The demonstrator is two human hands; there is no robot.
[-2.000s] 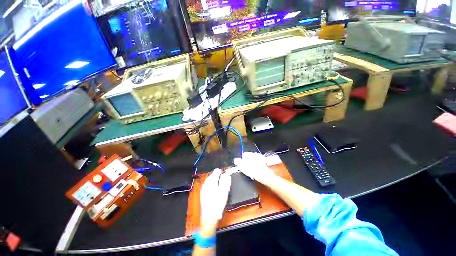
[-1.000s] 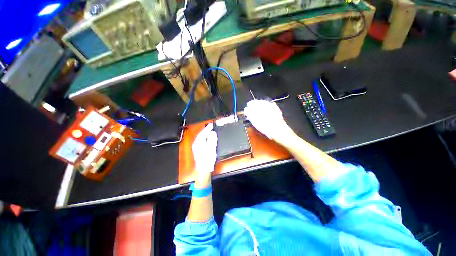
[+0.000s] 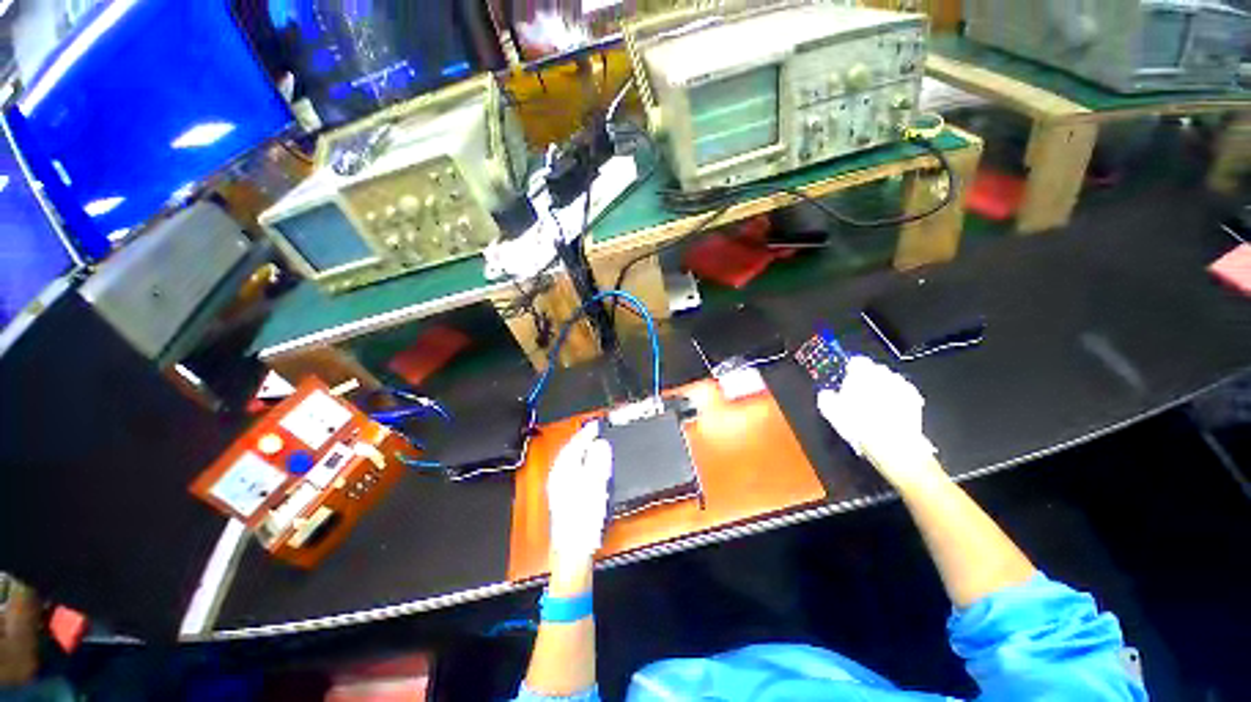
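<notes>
A flat black set-top box (image 3: 650,461) lies on the orange-brown test fixture (image 3: 761,460), with its far edge at the row of silver and black fixture connectors (image 3: 639,410). My left hand (image 3: 579,490), in a white glove with a blue band at the wrist, rests along the box's left side. My right hand (image 3: 878,414), also gloved white, is over the remote control (image 3: 823,359) to the right of the fixture. The hand covers most of the remote; only its far end with small coloured buttons shows. How the fingers hold it is hidden.
An orange-red electrical test box (image 3: 299,470) stands at left. Black boxes lie left of the fixture (image 3: 487,436), behind it (image 3: 738,333) and at right (image 3: 925,324). A blue cable (image 3: 656,337) loops behind the fixture. Oscilloscopes (image 3: 782,103) stand on the green shelf behind.
My right hand has left the fixture connectors and moved right onto the remote control. My left hand stays beside the box. The view has tilted up again, showing more of the shelf.
</notes>
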